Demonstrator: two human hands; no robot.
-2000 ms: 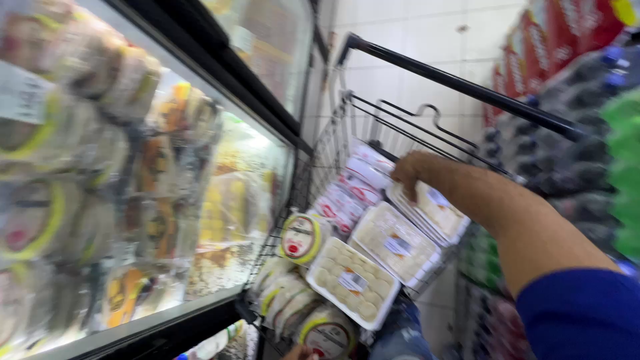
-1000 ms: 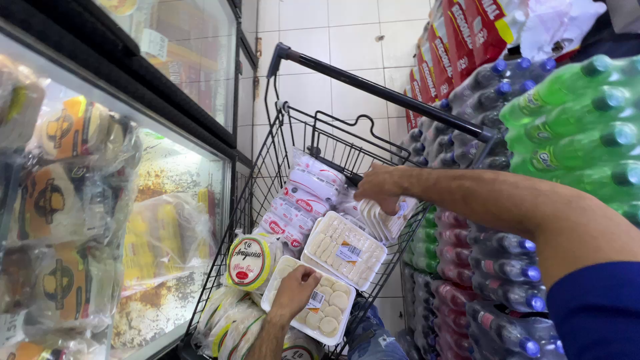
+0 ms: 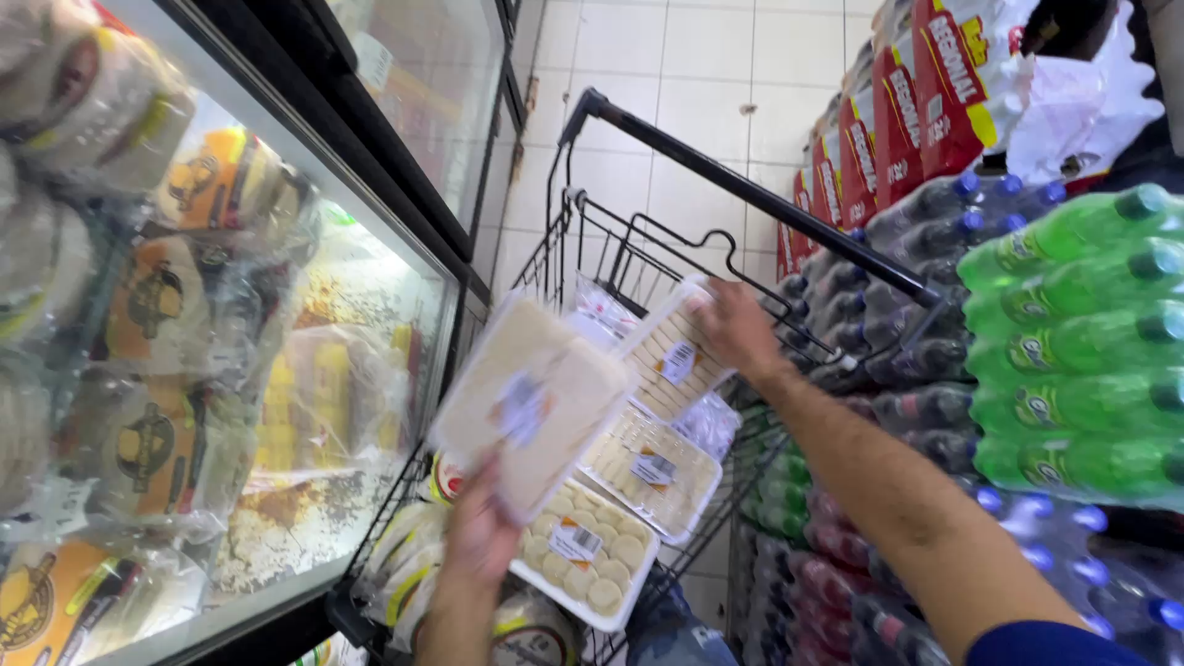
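Raised over a black wire shopping cart, a wrapped white foam tray of pale food is held by its lower edge in my left hand; it looks blurred. My right hand grips the upper right edge of another wrapped tray, with pale strips, tilted in the cart. Below that lie a third wrapped tray and a tray of round pale discs. Round plastic-wrapped packages fill the cart's lower left. A plastic-wrapped pack is partly hidden behind the trays.
A glass-fronted refrigerated case with bagged flat rounds stands along the left. Stacked packs of green bottles, dark bottles and red-and-white packages line the right. The cart's black handle crosses above a white tile floor.
My left hand, earlier resting on the tray of round discs, now holds a tray up above the cart's left side. My right hand remains at the trays near the handle end.
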